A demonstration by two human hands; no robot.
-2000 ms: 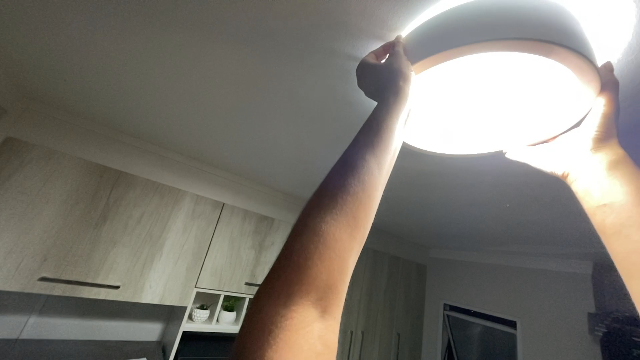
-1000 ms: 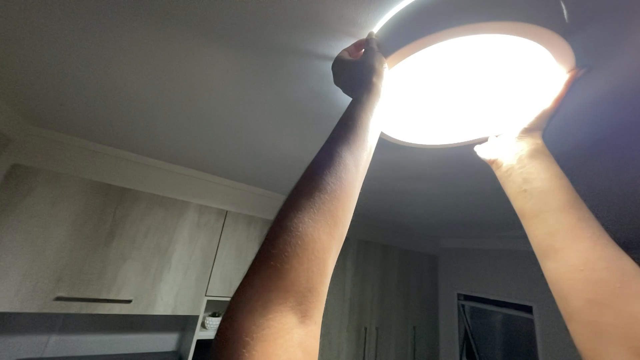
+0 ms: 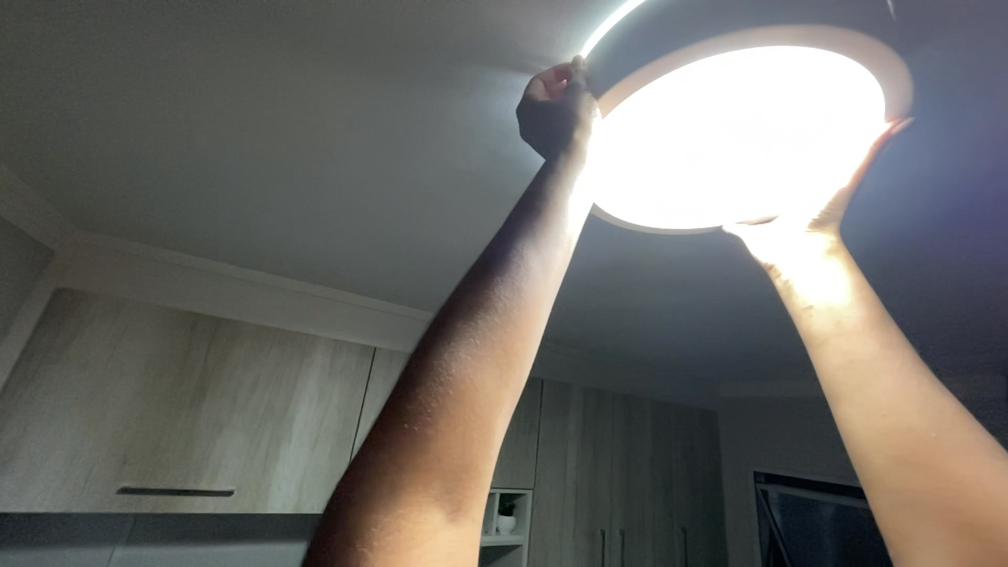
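A round ceiling light (image 3: 740,142), lit and glaring white, fills the upper right of the head view. My left hand (image 3: 557,109) pinches its left edge between thumb and fingers, where a thin bright arc of light shows above the rim. Under the right and near side of the lamp, my right hand (image 3: 819,189) is spread with the thumb and fingers against the rim, supporting it. Glare washes out part of the right hand. How the lamp sits against the ceiling (image 3: 315,157) cannot be told.
Wood-grain wall cabinets (image 3: 189,402) run along the lower left below a cornice. Tall wood-grain cupboards (image 3: 622,465) stand farther back. A small white pot with a plant (image 3: 505,518) sits in an open shelf. At the lower right is a dark window (image 3: 819,520).
Since two seconds ago the lamp has tilted, showing more of its lit face, and my right hand has shifted lower around its rim. My left hand keeps its hold on the left edge.
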